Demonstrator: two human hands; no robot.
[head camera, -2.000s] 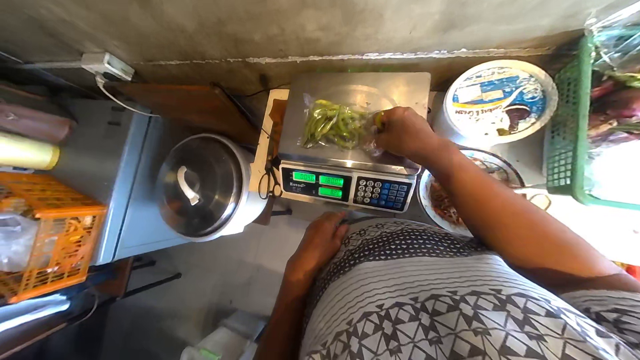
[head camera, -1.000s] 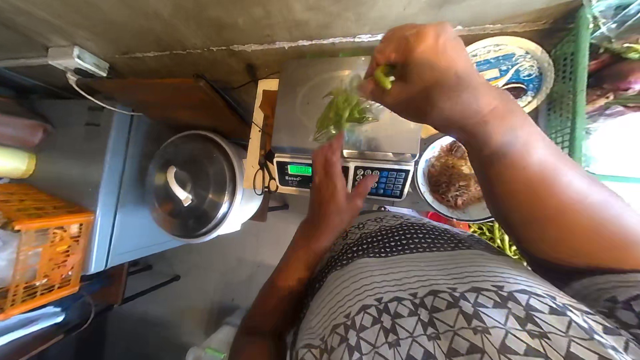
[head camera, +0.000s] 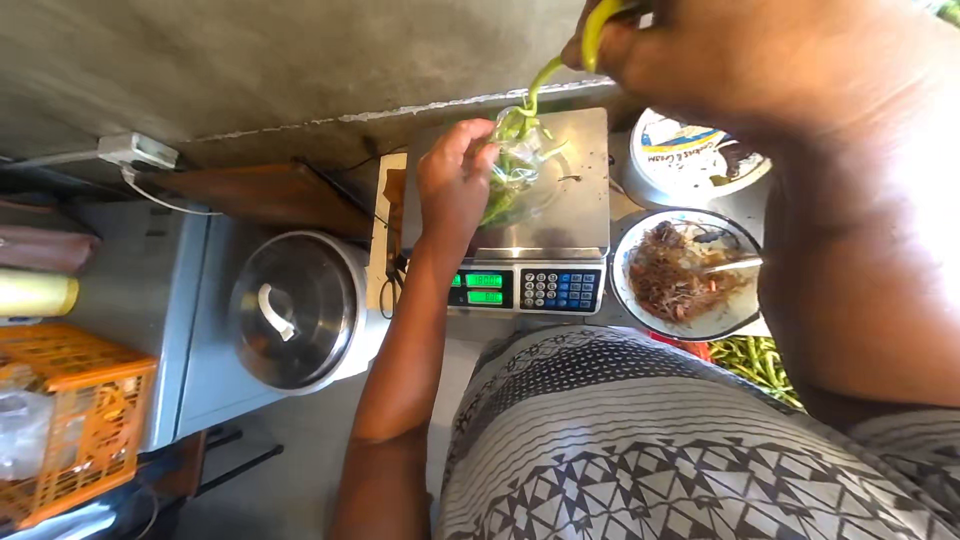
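My left hand (head camera: 459, 176) holds the neck of a clear plastic bag (head camera: 517, 161) of green chili peppers over the steel pan of a digital price scale (head camera: 585, 180). Long peppers (head camera: 541, 84) poke up from the bag's mouth. My right hand (head camera: 675, 56) is raised at the upper right, its fingers closed around a few green chili peppers (head camera: 595, 36), just above and right of the bag. Small dark bits lie on the pan. My left wrist hides part of the scale's lit green display (head camera: 484, 289).
A bowl (head camera: 679, 322) of brown shreds with a spoon and a round tub (head camera: 697, 157) stand to the right, with more green peppers (head camera: 754, 367) below. On the left are a lidded pot (head camera: 296, 311), scissors (head camera: 388, 296) and an orange crate (head camera: 82, 375). A concrete wall stands behind.
My left hand has come up from beside the scale to the bag and now grips its neck. My right hand has risen from the bag toward the upper right. The bag is more upright.
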